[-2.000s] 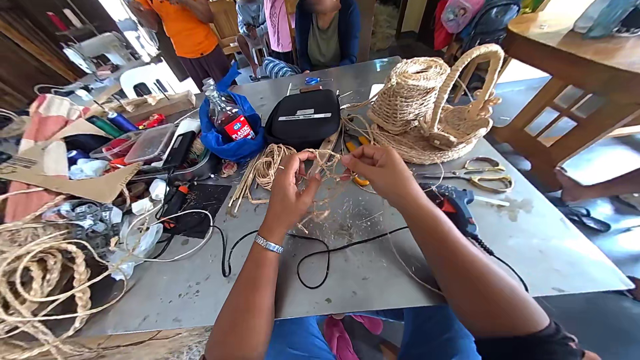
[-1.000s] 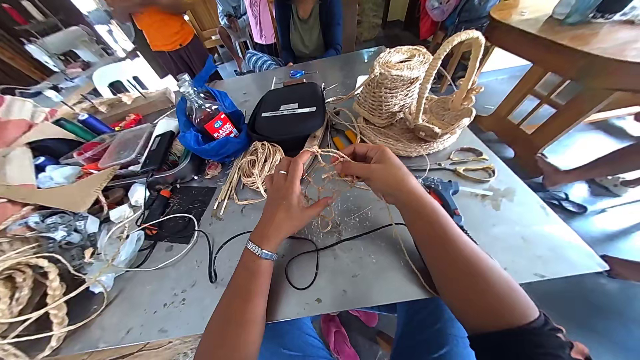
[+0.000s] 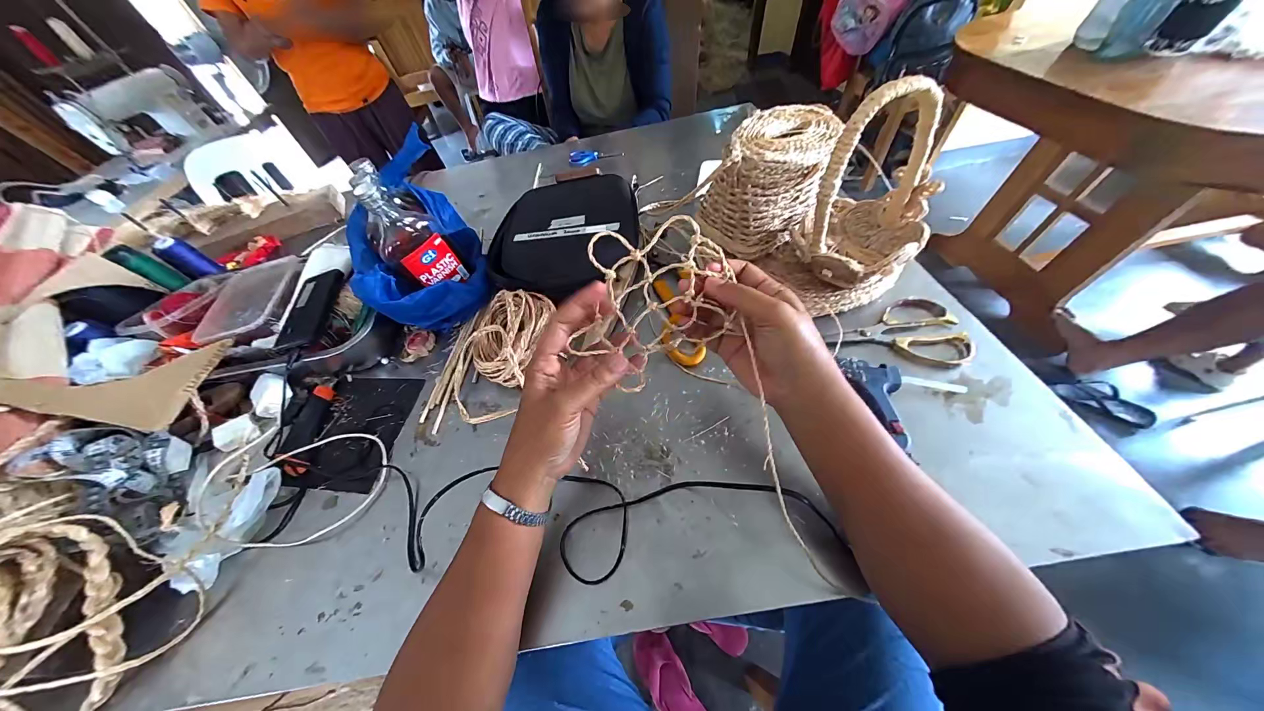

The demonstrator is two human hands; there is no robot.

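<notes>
A looped netting of natural-fibre twine [image 3: 652,296] is spread between my hands above the table. My left hand [image 3: 578,370] holds its left edge with fingers and thumb. At its right side my right hand [image 3: 755,321] pinches the loops, and a loose twine end hangs from there to the table. Behind the netting lie yellow-orange handles of a tool [image 3: 681,346], partly hidden. A coil of twine [image 3: 511,338] is left of my left hand. Beyond my right hand stand a woven fibre basket with a handle [image 3: 874,232] and a rolled braided fibre piece [image 3: 775,168].
Scissors [image 3: 923,346] and a blue glue gun [image 3: 874,390] lie right of my right forearm. A black case [image 3: 568,232] and a varnish bottle in a blue bag [image 3: 420,247] stand behind. A black cable [image 3: 592,573] crosses the table. Several people are beyond the table.
The netting, bunched between my fingers earlier, is now raised and spread out, its loops open. My hands are farther apart, and the left one has turned to show more palm.
</notes>
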